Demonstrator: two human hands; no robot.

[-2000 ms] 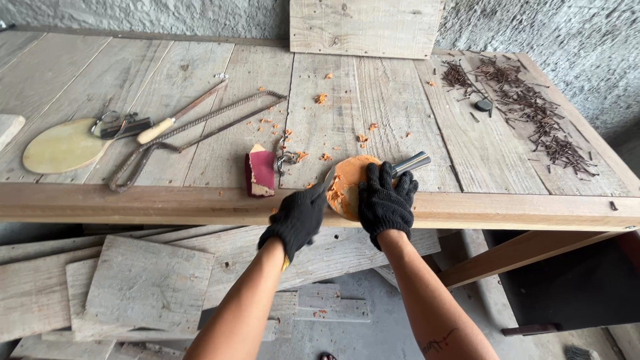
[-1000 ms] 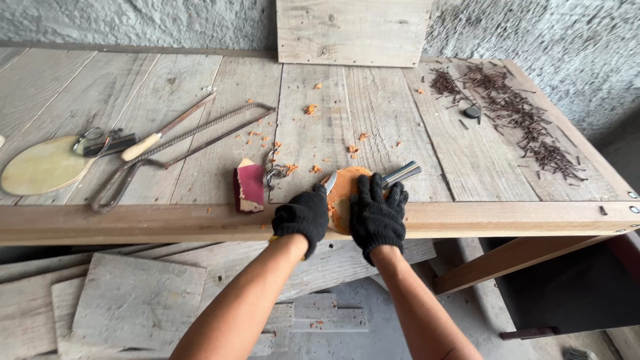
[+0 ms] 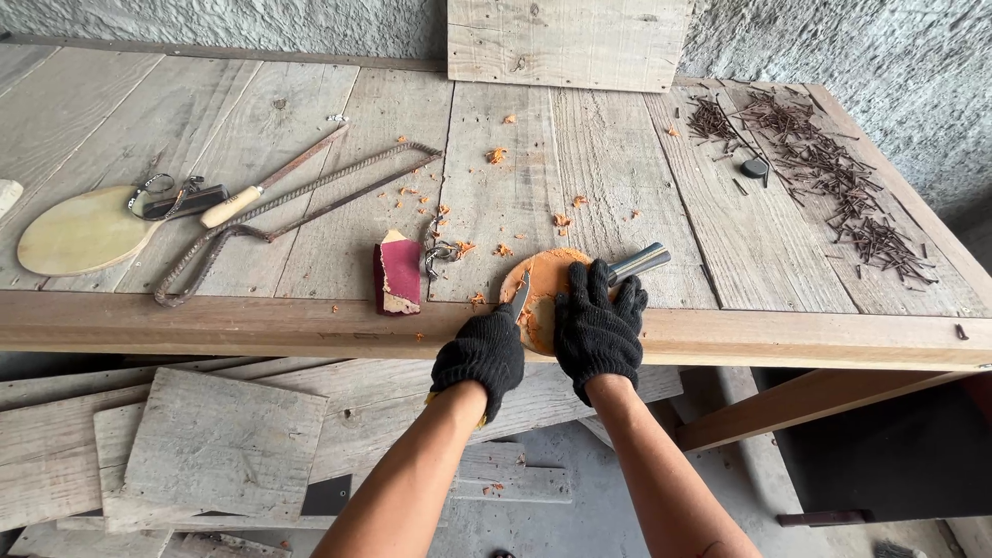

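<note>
My left hand (image 3: pixel 482 350), in a black knit glove, grips a knife whose blade (image 3: pixel 523 296) lies against the orange face of a table tennis paddle (image 3: pixel 552 267). Orange residue covers much of that face, with pale patches showing low down. In a matching glove, my right hand (image 3: pixel 601 322) presses flat on the paddle's right side with fingers spread. The paddle's dark striped handle (image 3: pixel 639 263) points up and right past those fingers. Orange crumbs (image 3: pixel 496 156) are scattered over the planks. A maroon block (image 3: pixel 398 275) with torn tan patches sits left of the paddle.
On the left of the wooden workbench (image 3: pixel 310 325) lie a bare paddle blade (image 3: pixel 81 232), a wooden-handled tool (image 3: pixel 232 206) and a rusty metal frame (image 3: pixel 333 172). Many nails (image 3: pixel 837 170) and a round black object (image 3: pixel 753 168) are at right. A board (image 3: pixel 566 43) leans at the back wall.
The knife blade shows more plainly on the paddle's left part than it did two seconds ago. My right hand stays on the paddle. The view has shifted slightly.
</note>
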